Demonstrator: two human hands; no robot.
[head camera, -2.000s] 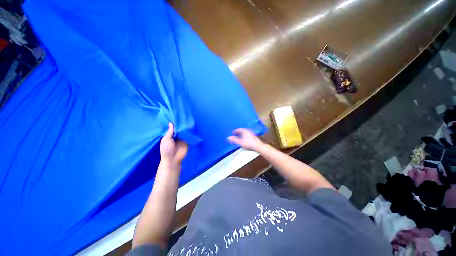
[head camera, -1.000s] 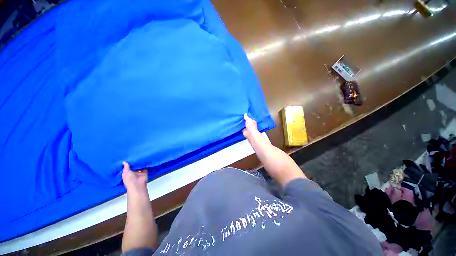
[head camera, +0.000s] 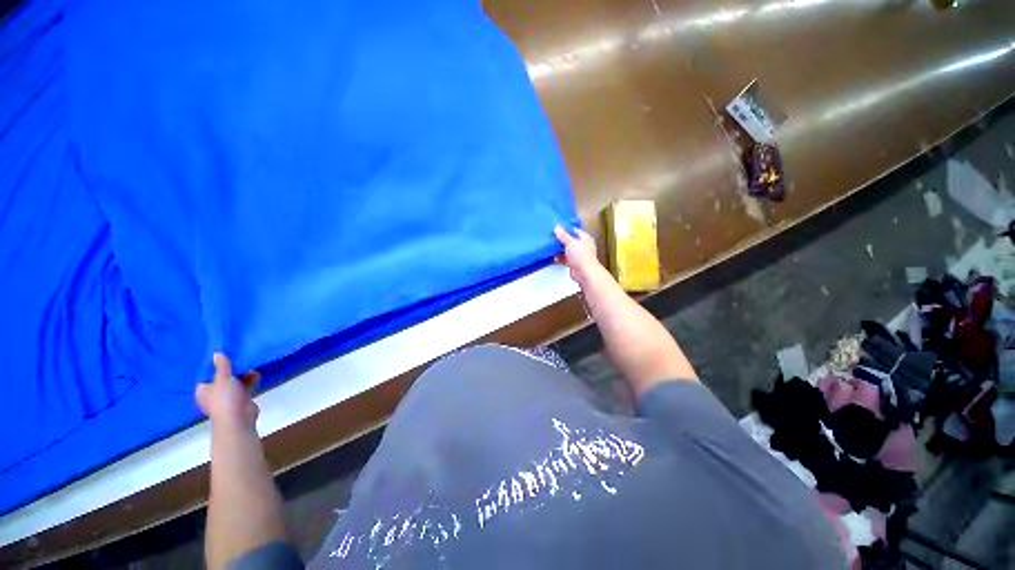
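A bright blue fabric ply (head camera: 367, 167) covers the left and middle of the table, over a darker blue lay edge (head camera: 412, 308) on the near side. White underlay paper (head camera: 412, 356) shows along that edge. My left hand (head camera: 230, 392) pinches the ply's near edge at the lower left, thumb on top. My right hand (head camera: 577, 252) pinches the ply at its near right corner. Fingers under the cloth are partly hidden. The ply is mostly flat between my hands, with folds left of my left hand.
A yellow fabric weight (head camera: 634, 245) stands on the brown table (head camera: 690, 134) just right of my right hand. A dark item (head camera: 765, 170) and a white card (head camera: 756, 112) lie beyond it. Black, pink and white scraps (head camera: 857, 423) lie on the floor at the right.
From holding bunched cloth in my left hand with my right hand free, both hands came to hold the near edge. They then moved further apart, and the ply spread to the corner.
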